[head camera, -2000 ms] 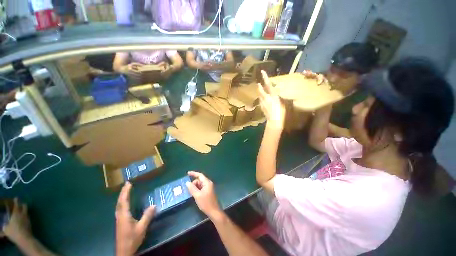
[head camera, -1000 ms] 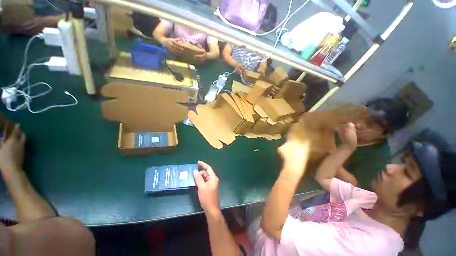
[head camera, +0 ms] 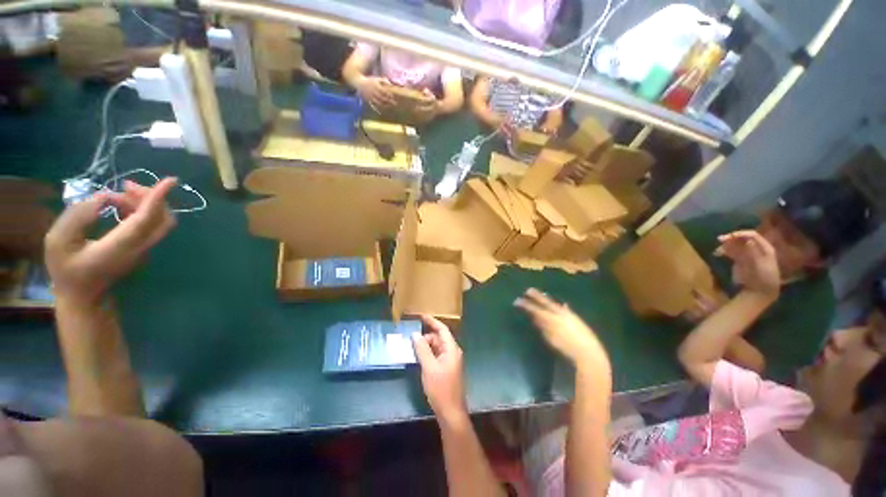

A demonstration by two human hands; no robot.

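My right hand [head camera: 443,367] has its thumb and fingers at the right end of a blue printed card stack [head camera: 367,347], low over the front of the table. My left hand is not in view. Behind the stack, an open brown mailer box [head camera: 282,273] has its wide lid standing up at the back and another blue card [head camera: 335,273] lying flat inside. A second open box [head camera: 434,282], which looks empty, stands just right of it, close behind my right hand.
Folded brown cartons [head camera: 520,218] are heaped at right centre. The right neighbour's hand [head camera: 563,325] is over the table. The left neighbour's raised hand [head camera: 107,238] is at far left. A blue bin [head camera: 330,112] sits on an equipment box. A metal-framed shelf crosses above.
The second open box has appeared beside the first. The right neighbour's hands have parted from the carton held earlier. The left neighbour's hand is higher. My left hand has left view since the oldest frame.
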